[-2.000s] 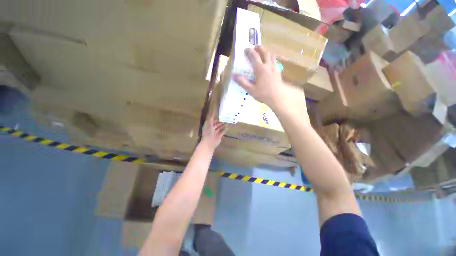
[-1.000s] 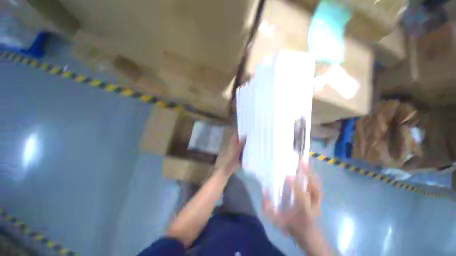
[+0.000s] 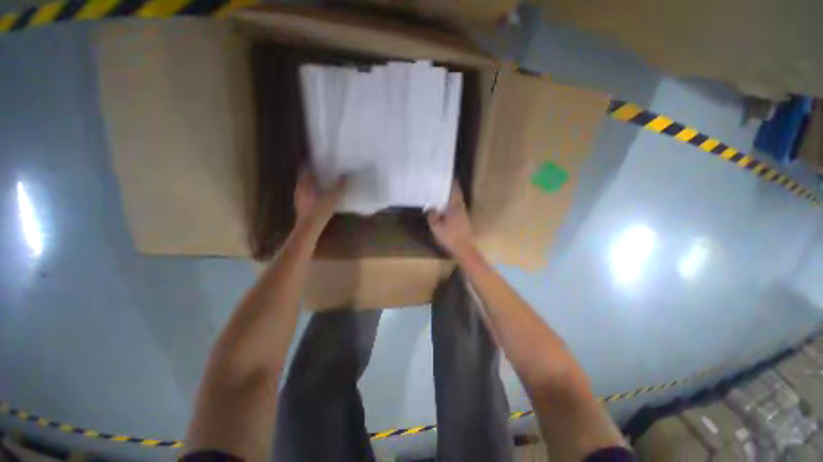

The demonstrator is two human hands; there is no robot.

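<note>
The open shipping carton is on the floor in front of me, flaps out, a green sticker on its right flap. A row of slim white product boxes, edges up, is inside the carton's opening. My left hand is at the near left corner of the row. My right hand is at the near right corner. Both hands hold the row between them. The image is slightly blurred, and I cannot tell if the boxes touch the carton bottom.
Yellow-black tape crosses the glossy blue-grey floor beyond the carton and behind my legs. A brown carton stack is at the top right, with a blue pallet at the right. More wrapped cartons are at the bottom right.
The white boxes have moved from the carton stack, down and left, into the floor carton. Both hands have moved with them, and the view now centres on that carton.
</note>
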